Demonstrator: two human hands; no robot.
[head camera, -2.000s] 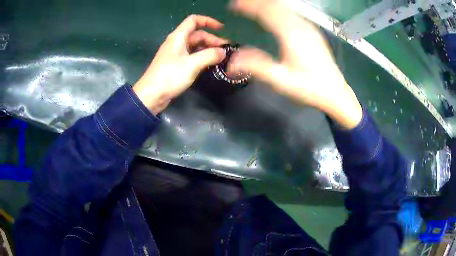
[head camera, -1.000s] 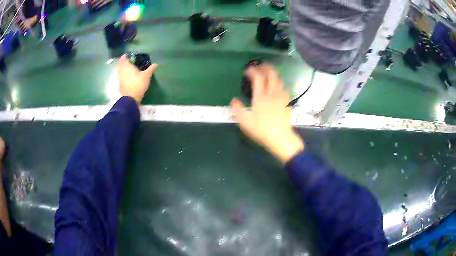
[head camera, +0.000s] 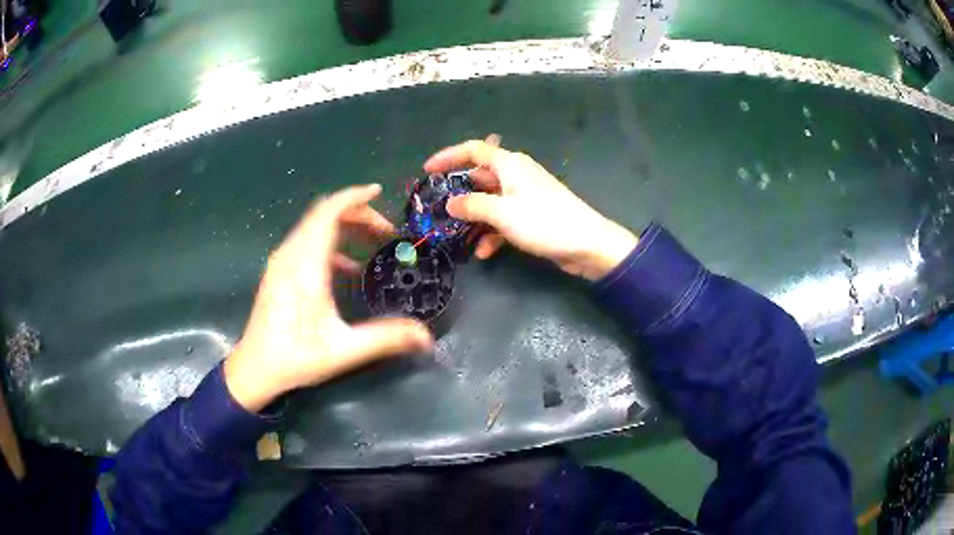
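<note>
A round black housing (head camera: 410, 293) stands open side up on the green bench, with ribs and a central hub visible inside. A small pale green disc (head camera: 406, 252) lies at its upper rim on a red wire. My right hand (head camera: 528, 209) grips the black top assembly (head camera: 439, 199), which shows a blue component, just above and right of the housing. My left hand (head camera: 314, 298) is spread around the left side of the housing, fingers apart; the thumb is near its lower rim. Whether it touches the housing is unclear.
A pale metal rail (head camera: 439, 65) curves across behind the bench. Beyond it, black units (head camera: 363, 19) stand on the green belt. A small tan block (head camera: 269, 446) lies at the near bench edge. A blue stool (head camera: 921, 353) is at the right.
Both hands have come back from the belt beyond the rail to the bench. The open housing and wired top assembly are now in front of me, and the view has tilted down.
</note>
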